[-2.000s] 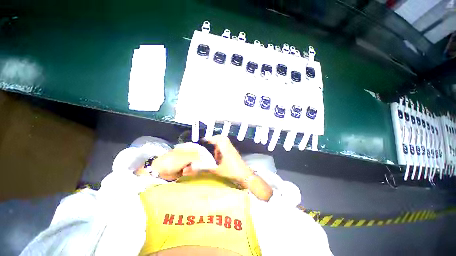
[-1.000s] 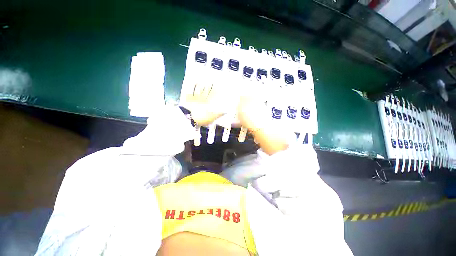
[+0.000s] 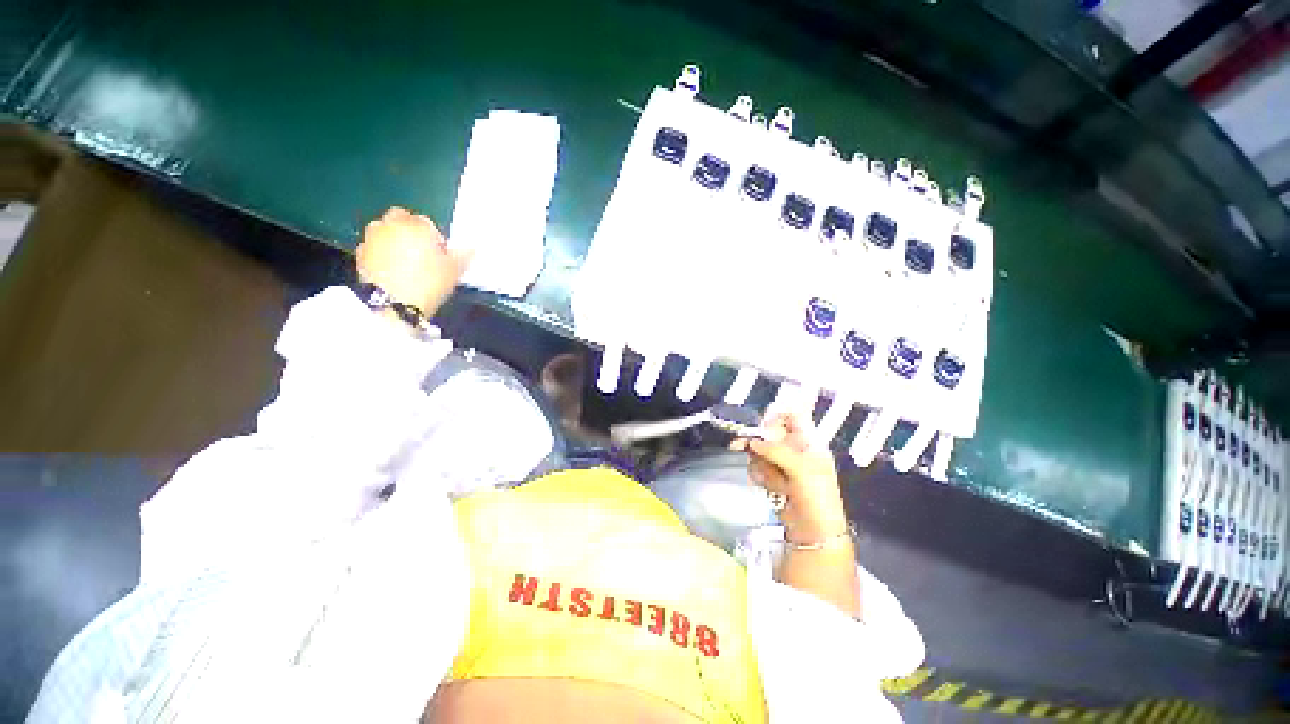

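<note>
A white foam tray (image 3: 707,269) holds a full upper row of dark-faced watches and several in the right part of the lower row; white straps hang over its front edge. My right hand (image 3: 795,474), in front of the tray, grips a watch (image 3: 736,415) whose white strap points left. My left hand (image 3: 410,262) is at the lower left edge of a pile of plain white sheets (image 3: 509,198); its fingertips meet the pile's edge, and whether they pinch a sheet is not clear.
The green bench (image 3: 354,85) carries the tray and the pile. Another watch tray (image 3: 1224,488) lies at the far right, cut by the frame. A brown surface (image 3: 170,297) is below the bench at left. Yellow-black floor tape (image 3: 1019,700) runs at lower right.
Both hands have left the tray. My left hand has moved left to the white pile. My right hand has drawn back towards my body with a watch; the lower row has one watch fewer than two seconds ago.
</note>
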